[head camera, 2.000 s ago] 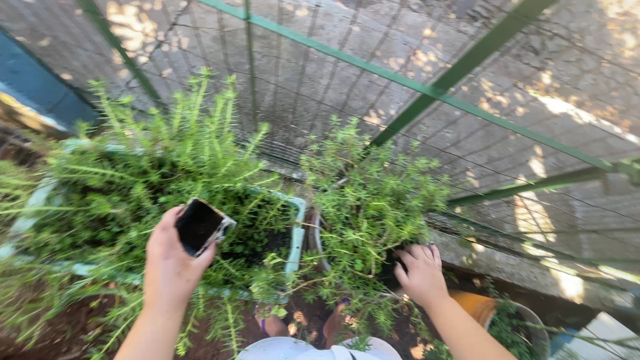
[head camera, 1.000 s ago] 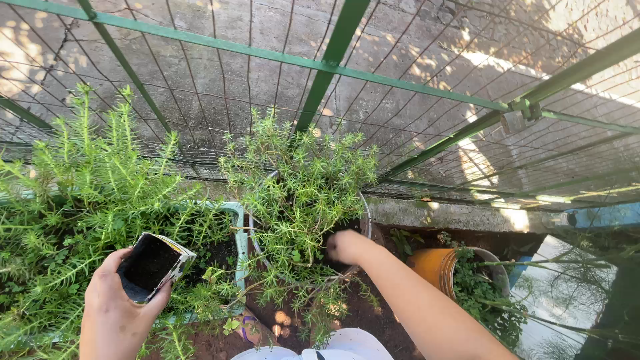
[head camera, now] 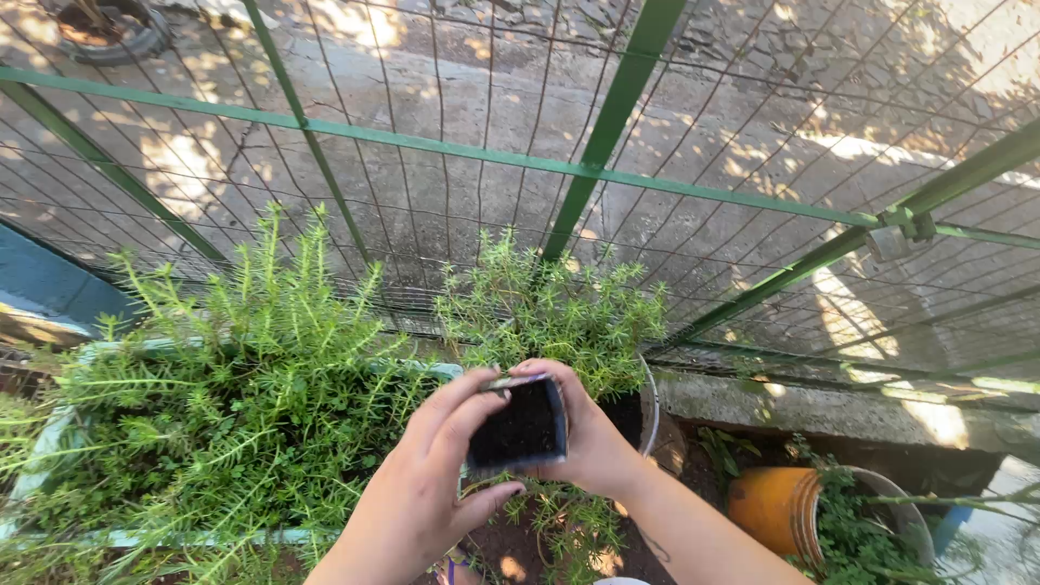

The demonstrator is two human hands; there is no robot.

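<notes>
Both hands meet at a small open carton of dark soil (head camera: 520, 422) near the middle of the view. My right hand (head camera: 585, 431) grips its right side and top edge. My left hand (head camera: 447, 455) lies along the left side, fingers on the upper edge and thumb spread below; how firmly it holds cannot be told. Behind the carton a bushy plant with needle-like leaves (head camera: 561, 317) grows in a round pot (head camera: 651, 406), partly hidden by my right hand. To the left, similar green plants (head camera: 244, 406) fill a pale green rectangular planter (head camera: 57, 439).
A green metal and wire fence (head camera: 455, 148) stands beyond the plants, with a padlock (head camera: 890, 242) on it at the right. A low concrete curb (head camera: 812, 406) runs along its foot. An orange pot (head camera: 772, 512) lies at the lower right beside leafy plants (head camera: 861, 536).
My right hand has left the soil of the round pot and come to the carton. The carton, in my left hand before, is now between both hands.
</notes>
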